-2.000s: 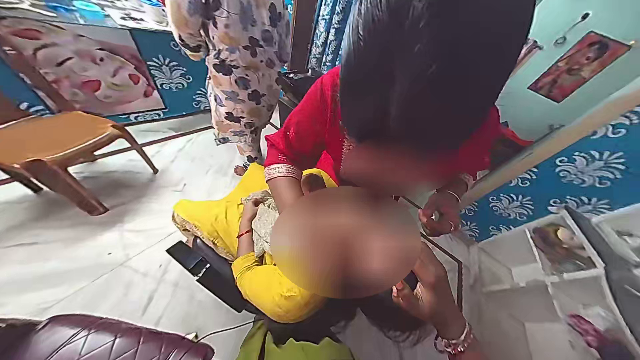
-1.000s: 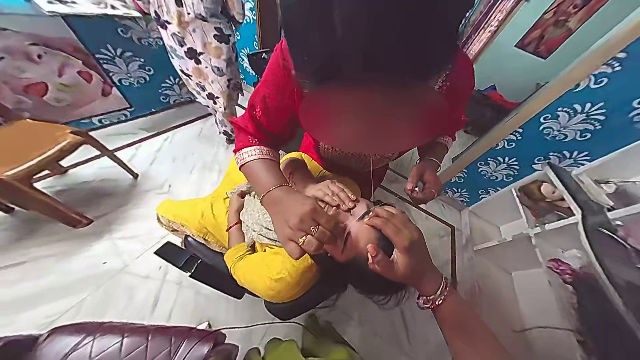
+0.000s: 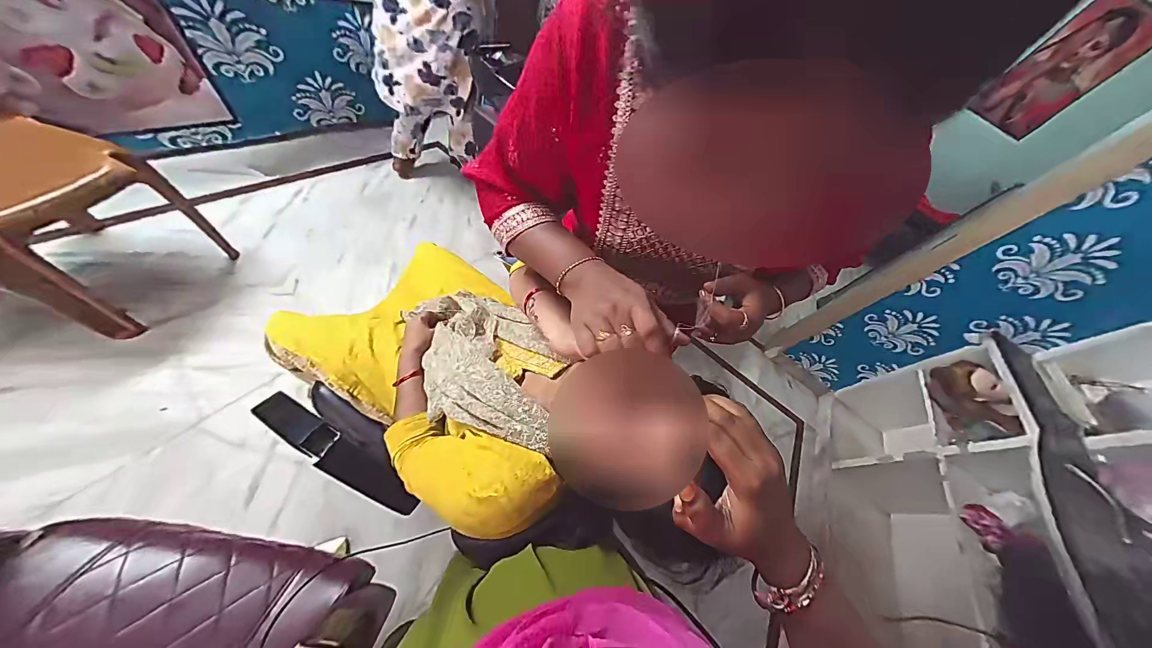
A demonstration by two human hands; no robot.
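Observation:
My right hand [image 3: 747, 486], with bangles at the wrist, rests against the side of the head of a person in yellow [image 3: 477, 468], fingers and thumb spread. This person lies back in a black chair [image 3: 360, 459]. My left hand is out of view. Across from me a person in a red embroidered top [image 3: 567, 117] leans over; one hand [image 3: 616, 310] is by the reclining face, the other [image 3: 738, 306] is raised just to the right. A thin white thread [image 3: 717, 279] runs between these hands and up toward the leaning person's head.
A maroon padded seat [image 3: 153, 585] is at the lower left, and a brown chair [image 3: 54, 180] stands at the upper left. White compartment shelves [image 3: 900, 459] with a doll-like head [image 3: 985, 387] are on the right. Another person in patterned clothes [image 3: 427, 72] stands behind.
The leaning person's hand has moved from the reclining person's eye area toward the thread and the other hand. My right hand stays at the head. The view has moved closer.

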